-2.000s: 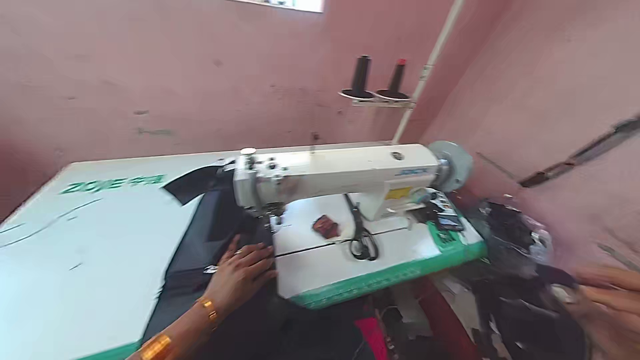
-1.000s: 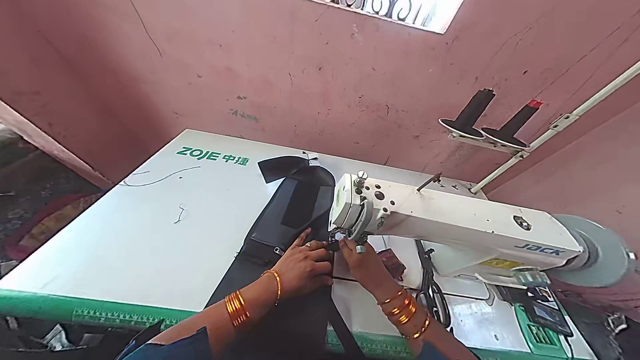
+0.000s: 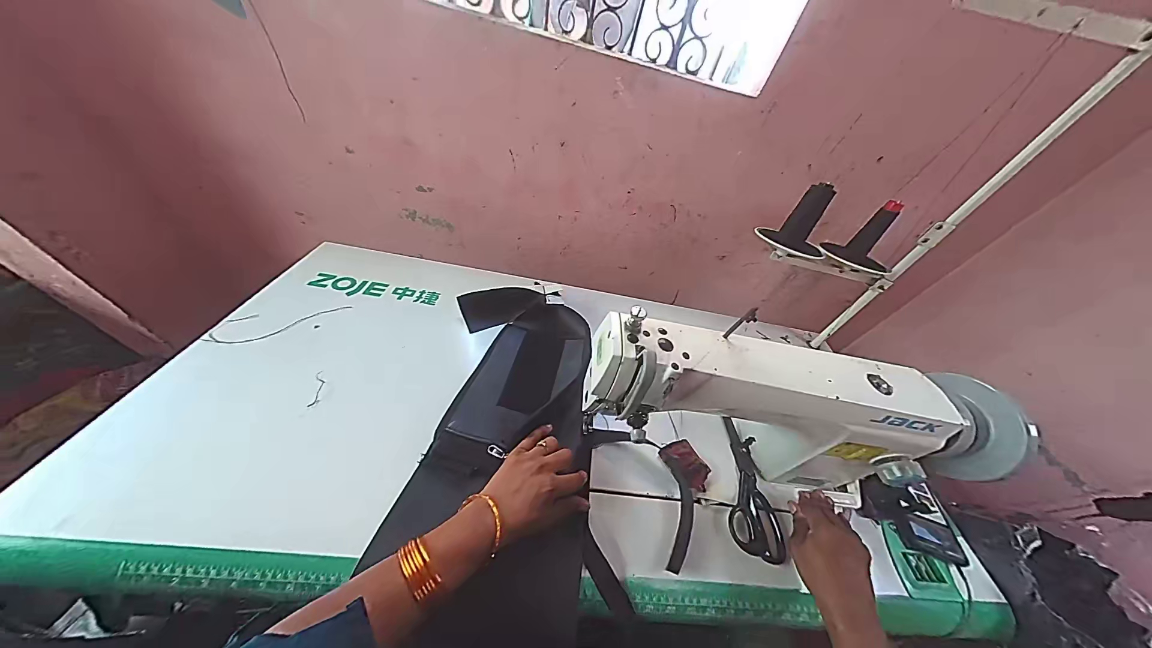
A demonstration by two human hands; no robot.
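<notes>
My left hand [image 3: 540,481] lies spread on a long piece of black fabric [image 3: 513,387] with a zipper, its fingers pressing the cloth beside the needle area of a white Jack sewing machine [image 3: 774,378]. A black strap [image 3: 686,517] curves out from under the presser foot area. My right hand [image 3: 828,531] is at the base of the machine, below its arm, with fingertips at a light-coloured part there; whether it grips that part is unclear. Black-handled scissors [image 3: 756,522] rest on the table just left of my right hand.
A small dark red piece [image 3: 687,465] lies near the scissors. Two black thread cones [image 3: 805,220] stand on a holder behind the machine. A control box [image 3: 918,562] and a dark device [image 3: 934,538] are at the right table corner. Loose threads [image 3: 317,387] lie on the white tabletop [image 3: 243,432].
My right hand has moved from beside the needle to the machine's base at the right. My left hand stays on the black fabric. The black strap now shows across the tabletop.
</notes>
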